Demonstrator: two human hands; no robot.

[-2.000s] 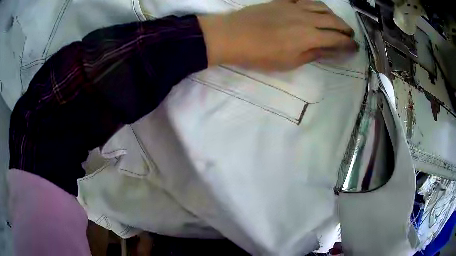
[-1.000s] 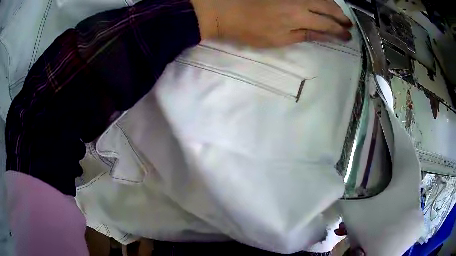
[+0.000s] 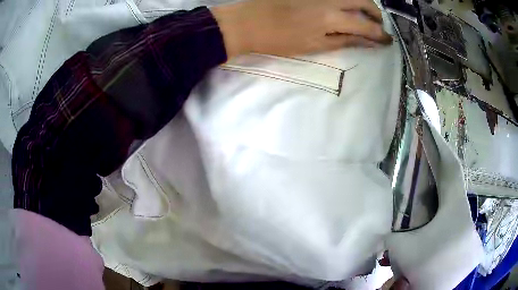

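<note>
The white garment body (image 3: 284,170) fills the middle, with a narrow stitched welt pocket (image 3: 295,75) near the top. A rounded flap (image 3: 149,192) with edge stitching lies at left. My left hand (image 3: 306,25) lies palm down on the cloth at the top, fingers slightly curled and pointing right. The shiny metal folder (image 3: 417,187) is beside the garment's right edge. A plain white band strip (image 3: 440,243) curls around its right side and lower end. Only fingertips of my right hand (image 3: 400,283) show at the bottom edge by the strip; their grip is hidden.
Worn, stained metal machine bed covers (image 3: 483,107) are at the upper right. A blue bin (image 3: 502,274) with crumpled white pieces (image 3: 497,226) is at the lower right. More stitched white cloth (image 3: 34,51) lies at the upper left. A pink sleeve or cloth (image 3: 57,255) is at the lower left.
The garment and its welt pocket have moved up, away from me. My left hand is a little higher than in the oldest frame. My right fingertips have come into view at the bottom.
</note>
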